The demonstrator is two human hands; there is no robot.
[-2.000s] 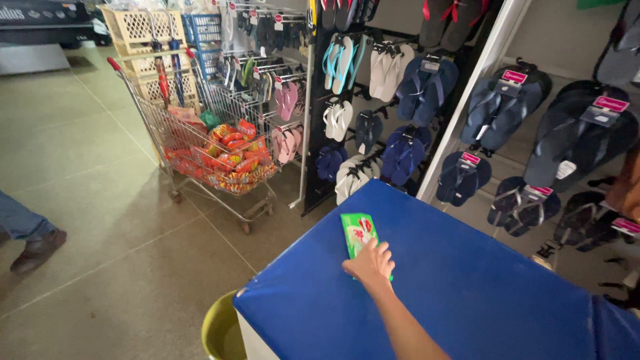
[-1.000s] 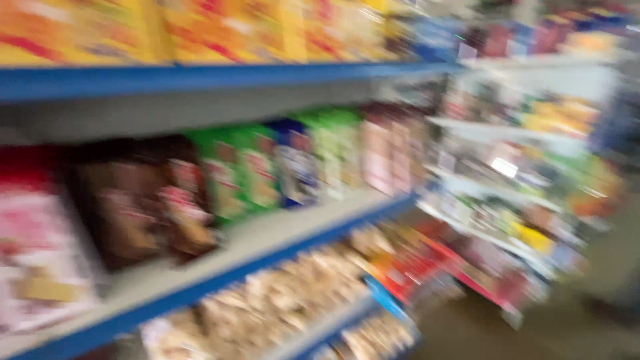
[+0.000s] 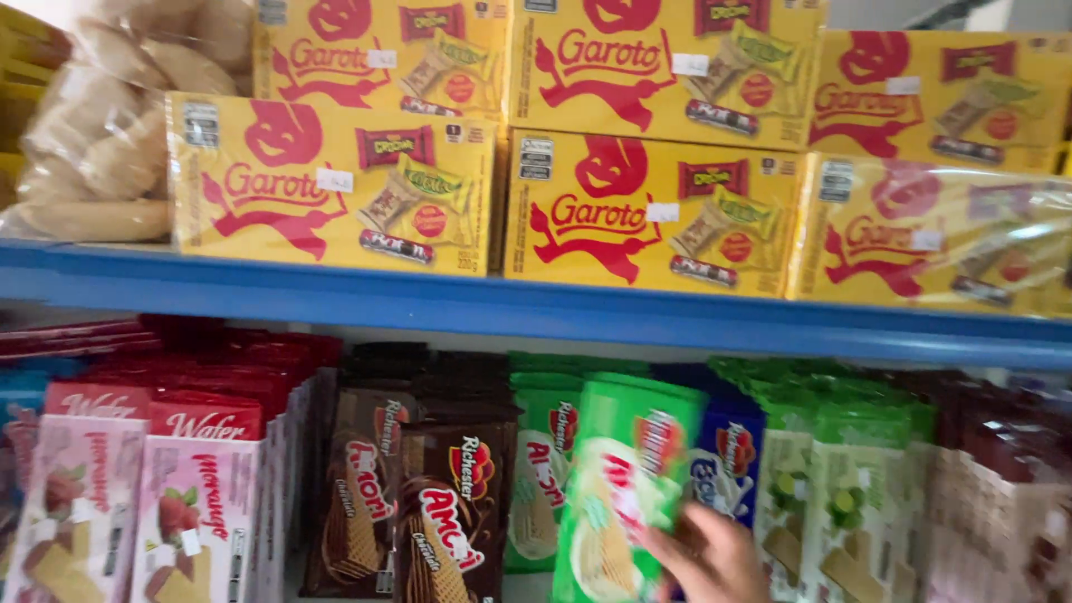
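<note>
My right hand point(image 3: 712, 557) grips a green packet of wafer biscuits point(image 3: 620, 494) by its lower right edge, holding it upright at the lower shelf. Behind it and to its left stands a similar green wafer packet point(image 3: 534, 494). Brown chocolate wafer packets point(image 3: 456, 511) stand further left, and a dark blue packet point(image 3: 737, 444) is partly covered by the held one. Light green wafer packets point(image 3: 863, 494) stand to the right of my hand. My left hand is out of view.
A blue shelf edge point(image 3: 536, 314) runs across above the wafers. Yellow Garoto chocolate boxes point(image 3: 335, 184) are stacked on that shelf, beside a clear bag of pale puffed food point(image 3: 109, 126). Pink and red wafer packets point(image 3: 201, 502) fill the lower left; brownish packets point(image 3: 997, 502) stand at the right.
The view has swung from the blue-topped surface and sandals to the snack shelves. Two seconds ago my hand was on a green packet on that surface; now it holds a green packet at the shelf.
</note>
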